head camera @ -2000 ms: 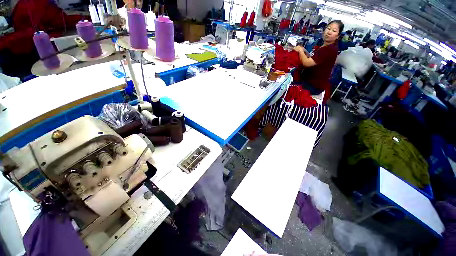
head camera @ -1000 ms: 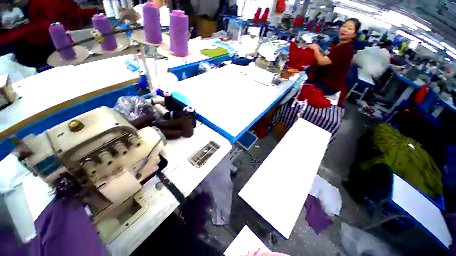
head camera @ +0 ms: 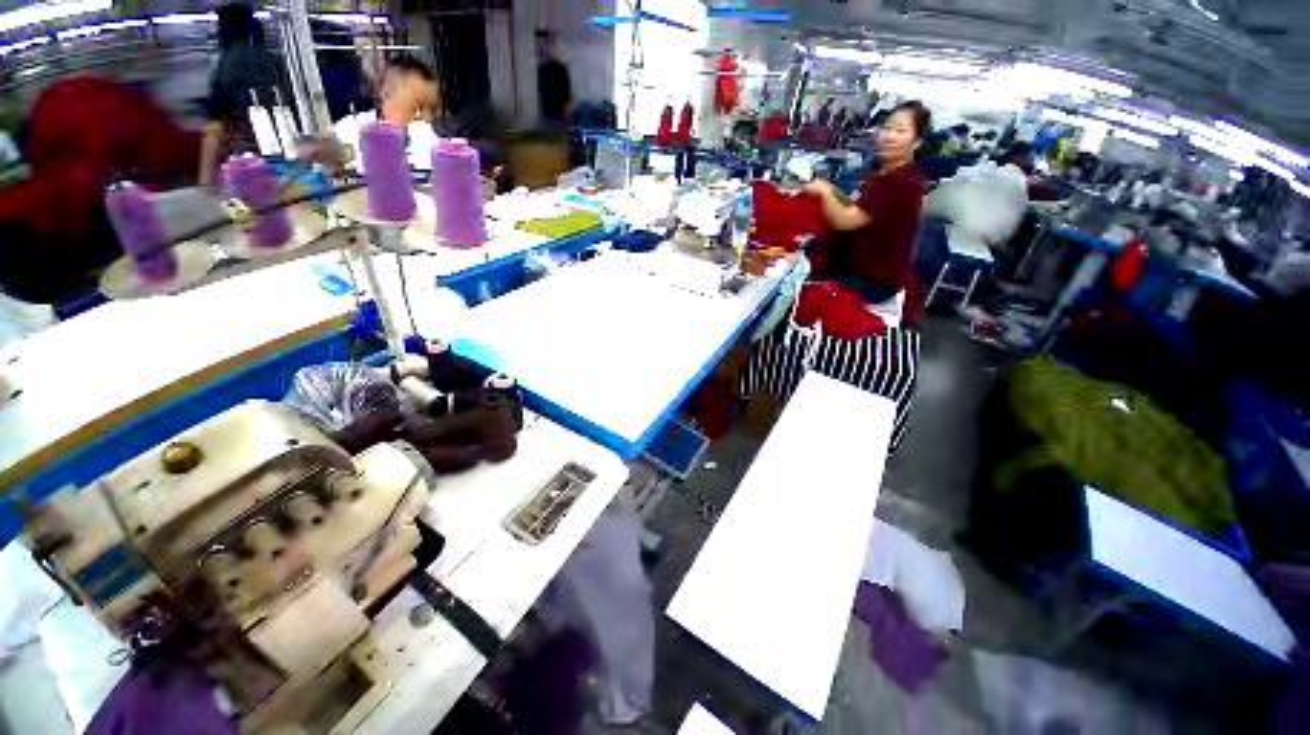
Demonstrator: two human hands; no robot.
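No hand of mine shows in the picture. The cream overlock machine (head camera: 237,503) stands at the lower left, with a brass-coloured cap on top and a row of round knobs on its front. A purple garment piece (head camera: 165,696) lies at the left end of the machine, by the dark needle area (head camera: 161,632), cut off by the bottom edge. Several dark thread spools (head camera: 467,431) and a clear plastic bag (head camera: 338,398) lie behind the machine head. Tall purple thread cones (head camera: 388,172) stand on round discs behind.
A metal plate (head camera: 552,503) is set in the tabletop right of the machine. A white bench (head camera: 793,539) stands to the right. A person in a dark red top (head camera: 879,216) sits beyond, holding red fabric (head camera: 783,216). Green fabric (head camera: 1121,442) is heaped at the right. Purple and white cloths lie on the floor.
The view has tilted up and shifted, so more of the room's far side shows, with another person behind the cones. Less of the purple garment piece shows at the bottom.
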